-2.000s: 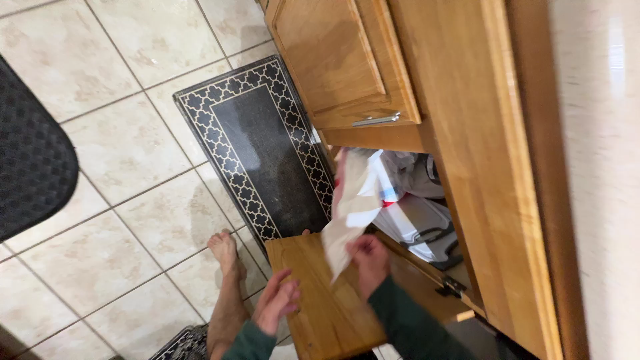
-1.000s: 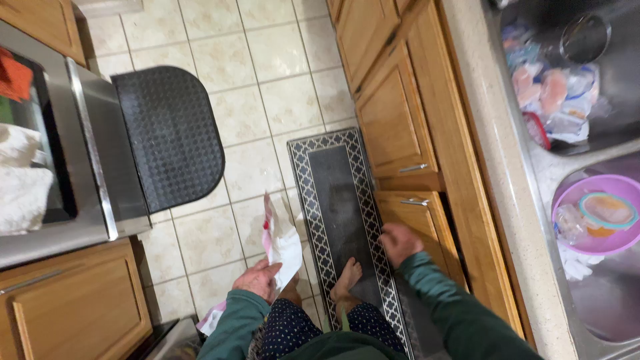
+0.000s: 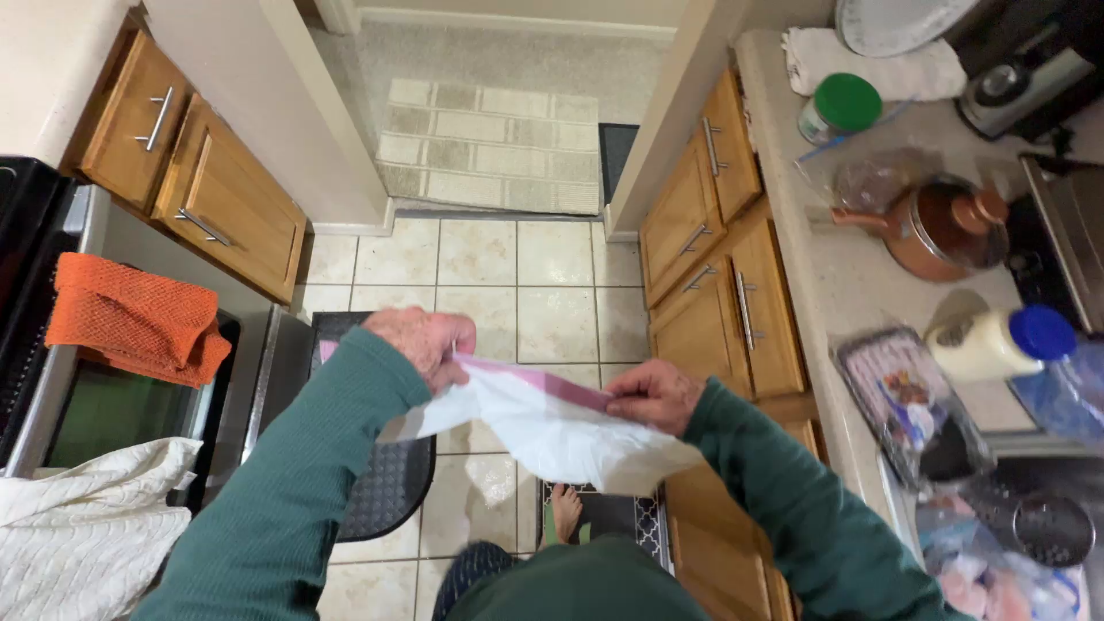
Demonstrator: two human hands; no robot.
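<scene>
A white plastic bag (image 3: 561, 423) with a pink band along its upper edge is stretched between my two hands, above the tiled floor. My left hand (image 3: 423, 341) pinches the edge at the bag's left end. At the right end of the pink band, the fingertips of my right hand (image 3: 660, 397) grip the same edge. The lower part of the bag hangs loose toward my body.
On the right counter stand a copper-coloured pot (image 3: 940, 228), a green-lidded jar (image 3: 841, 108), a blue-capped jar (image 3: 992, 343) and a packaged tray (image 3: 914, 410), beside the sink (image 3: 1026, 483). At left is an oven with an orange towel (image 3: 138, 319). Mats (image 3: 388, 492) lie on the floor.
The bag hung from my left hand alone one second ago; now my right hand holds it too, and it is spread sideways. The view has swung toward a doorway.
</scene>
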